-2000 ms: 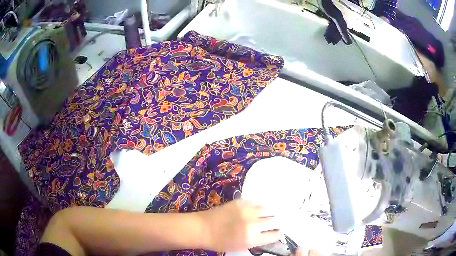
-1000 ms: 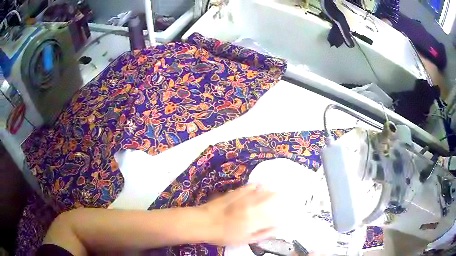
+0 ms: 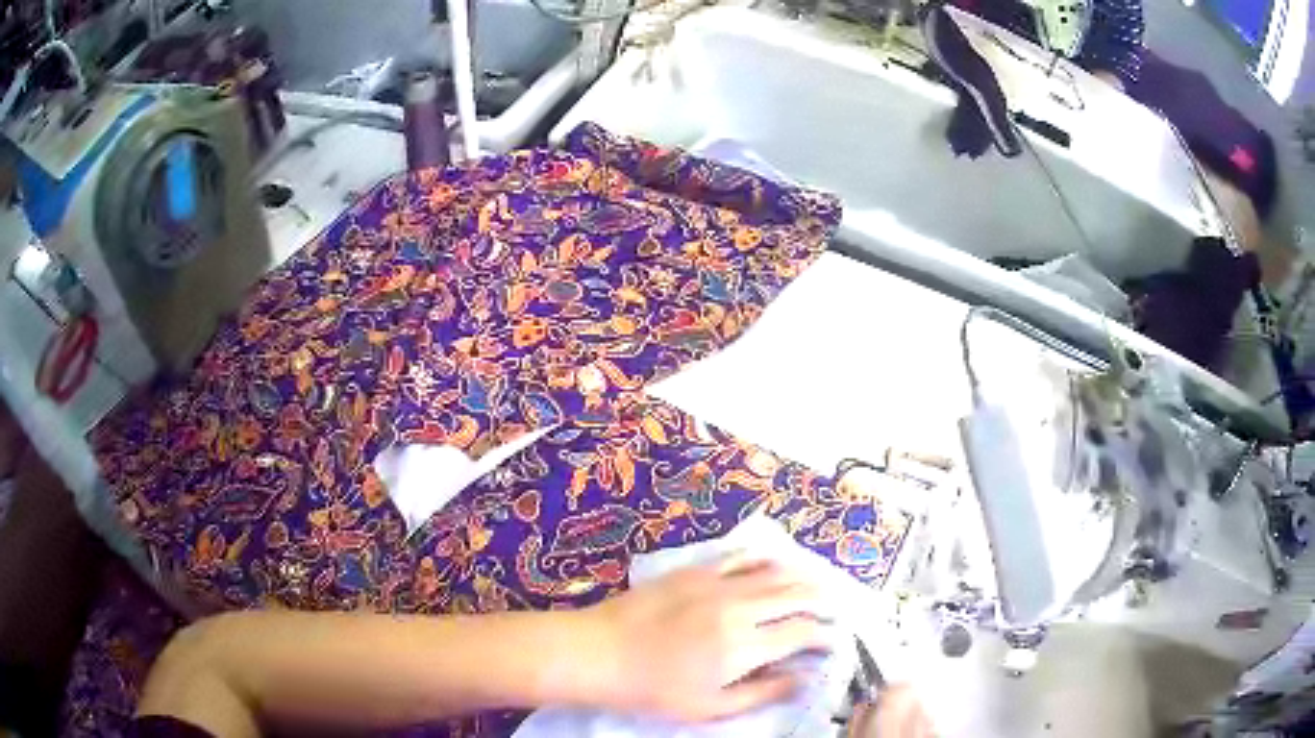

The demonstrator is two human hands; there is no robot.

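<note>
A purple cloth panel with orange floral print (image 3: 577,332) is spread left of the sewing machine (image 3: 1110,476). Its front part reaches the needle area (image 3: 995,620), beside a long pale guard (image 3: 1012,505). A white piece (image 3: 692,555) lies on the print. My left hand (image 3: 714,634) rests flat on the white piece, fingers slightly apart, palm down. My right hand (image 3: 897,715) is blurred and cut off by the bottom edge. A small dark pointed tool (image 3: 868,663) sticks up at its fingertips; the rest of its grip is hidden.
A second machine head (image 3: 180,216) stands at upper left, with red-orange loops (image 3: 68,358) beside it. A dark thread cone (image 3: 427,123) stands behind the cloth. A white trough (image 3: 808,108) runs along the back. Part of another person (image 3: 1226,159) shows at upper right.
The front printed cloth and white piece have shifted left, away from the needle area, and lie differently. The machine bed shows more. The right hand and dark tool are slightly higher and further right.
</note>
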